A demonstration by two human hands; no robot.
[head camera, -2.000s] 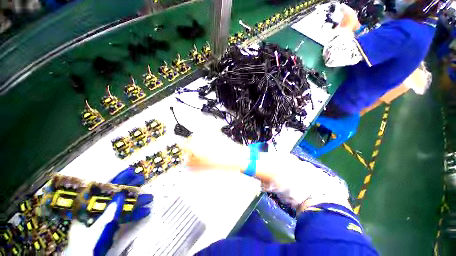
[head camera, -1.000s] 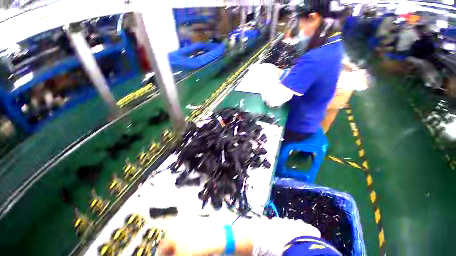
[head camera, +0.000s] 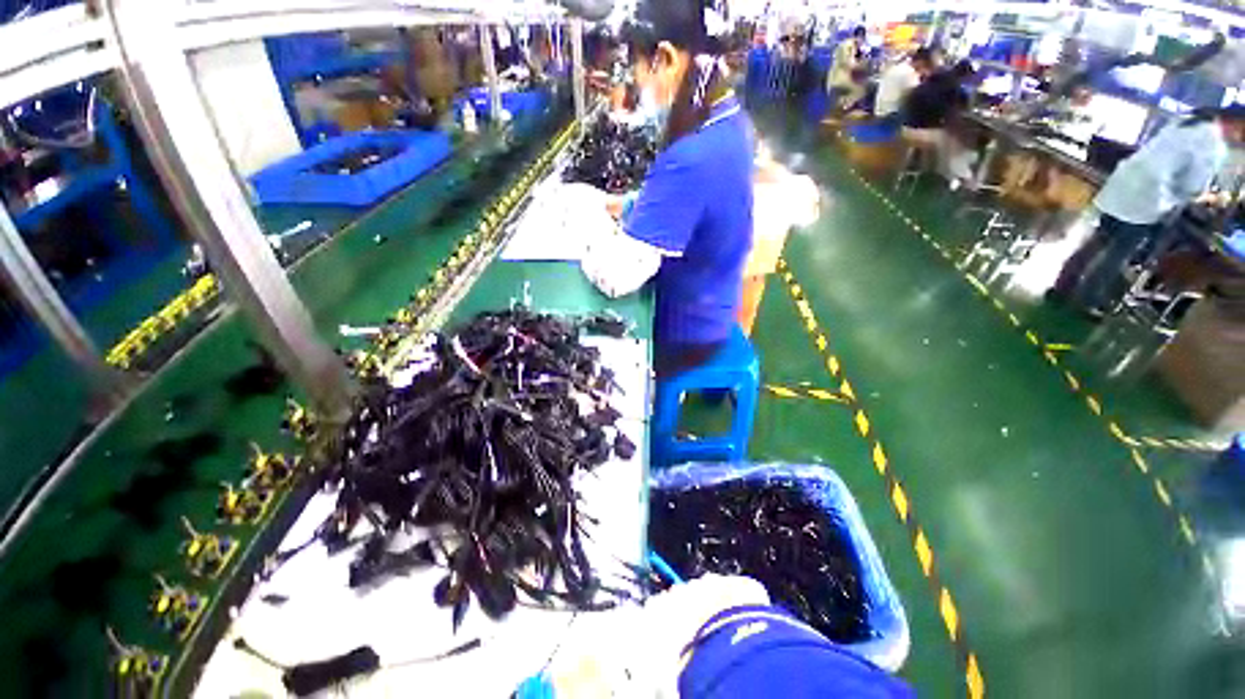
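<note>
A large tangled heap of black cables [head camera: 478, 444] lies on the white-covered bench [head camera: 410, 642]. A small black cable bundle [head camera: 332, 669] lies on the bench nearer to me. Single circuit boards [head camera: 208, 549] stand spaced in a row along the green conveyor belt [head camera: 82, 587]. My right forearm, in a pale sleeve with a blue band, reaches in at the bottom edge; the right hand is cut off by the edge. My left hand is out of the picture.
A blue bin [head camera: 885, 615] with a clear liner holds black cables below the bench edge. A masked person in blue [head camera: 703, 219] works at the bench beyond, by a blue stool [head camera: 744, 396]. A metal post [head camera: 225, 219] stands at left. Several people work at benches far right.
The view has turned up and right. The circuit board panels on the bench and my gloved left hand, seen two seconds ago, have left the picture. My right hand has dropped past the bottom edge.
</note>
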